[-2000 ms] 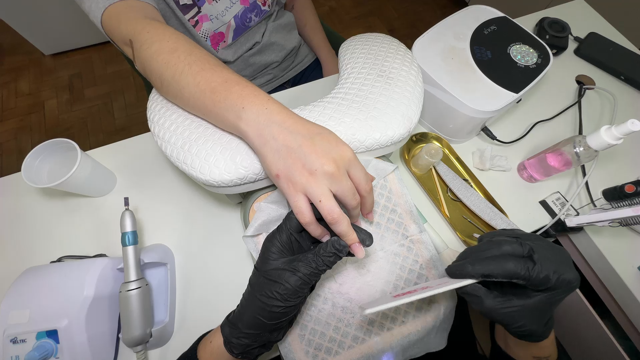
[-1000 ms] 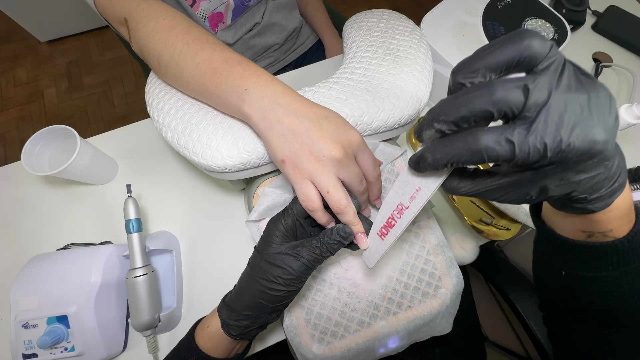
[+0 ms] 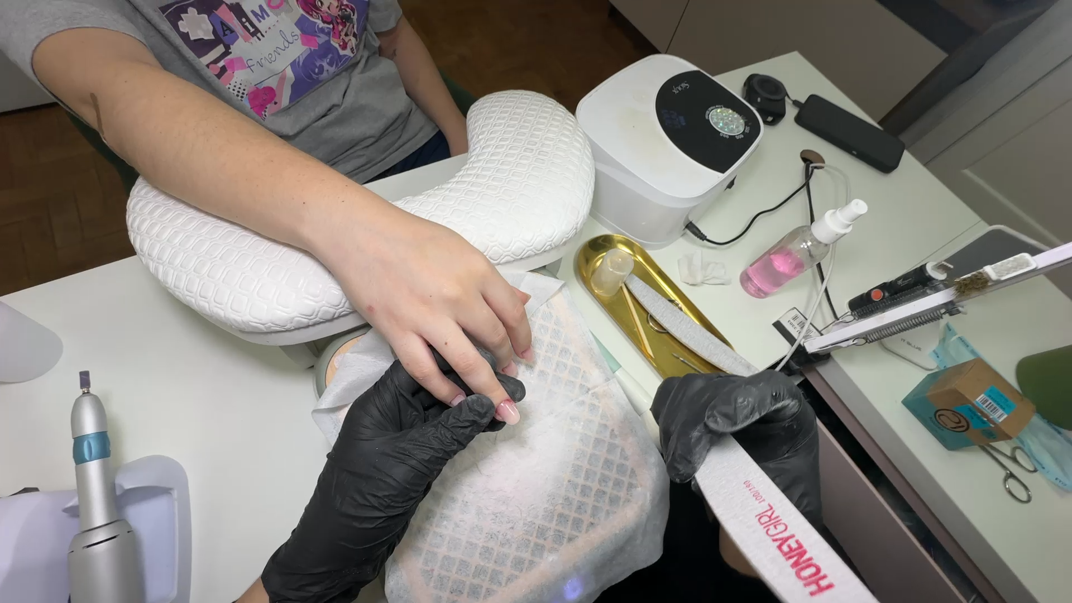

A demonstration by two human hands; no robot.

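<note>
My left hand [image 3: 402, 444], in a black glove, holds a finger of a seated person's hand [image 3: 435, 293] between thumb and fingers. That person's forearm rests on a white quilted armrest [image 3: 536, 167]. My right hand [image 3: 745, 435], also gloved in black, grips a light grey nail file [image 3: 770, 528] at the lower right, apart from the person's nails. A second grey nail file [image 3: 691, 325] lies across a gold tray [image 3: 605, 311] beyond my right hand. Below both hands, a thin white sheet [image 3: 536, 502] with whitish dust covers a grid-patterned surface.
An electric nail drill [image 3: 99, 511] stands at the left beside a translucent cup [image 3: 25, 343]. A white nail lamp [image 3: 645, 159], a spray bottle with pink liquid [image 3: 783, 264], a small box [image 3: 967, 406], scissors [image 3: 1009, 473] and a lamp arm [image 3: 888, 322] are at the right.
My right hand has drawn back from the person's nail toward the lower right, still with the nail file. My left hand keeps hold of the finger. The view has shifted.
</note>
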